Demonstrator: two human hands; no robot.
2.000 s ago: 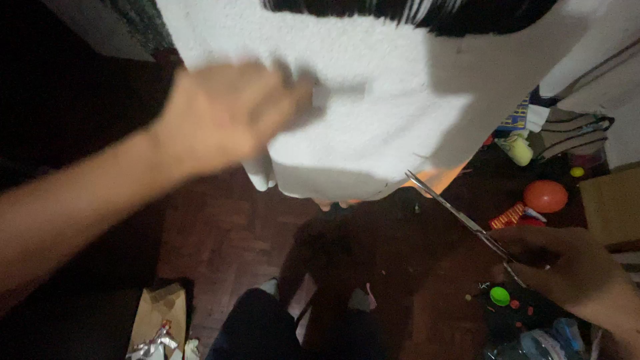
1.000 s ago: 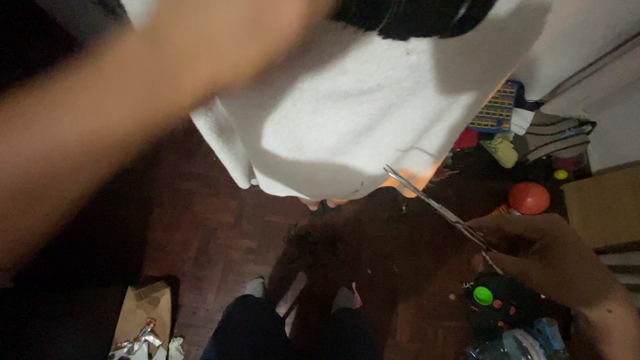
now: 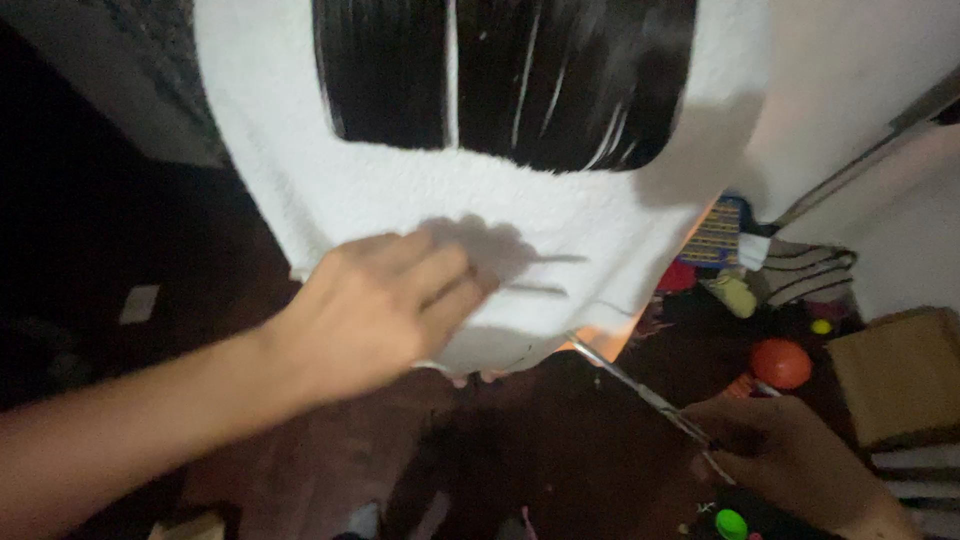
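Observation:
Long, straight dark hair [image 3: 495, 82] hangs over a white towel [image 3: 262, 172], its lower edge cut nearly level and parted by thin gaps. Below that edge, my left hand [image 3: 397, 300] is at the towel, fingers bent and blurred; whether it touches the cloth or pinches anything I cannot tell. At the lower right my right hand [image 3: 780, 450] holds metal scissors [image 3: 645, 394], blades pointing up and left to the towel's bottom edge, where orange cloth [image 3: 607, 345] shows. The blades look closed together.
On the dark wooden floor to the right lie a red-orange ball [image 3: 781, 364], a green round item [image 3: 731, 524], a cardboard box [image 3: 900, 375] and a blue and yellow item [image 3: 711, 232]. A white wall [image 3: 855, 67] stands at the right. Toes show beneath the towel.
My left hand has come down from the upper left to the lower part of the towel. More of the hair shows now. The scissors stay in my right hand.

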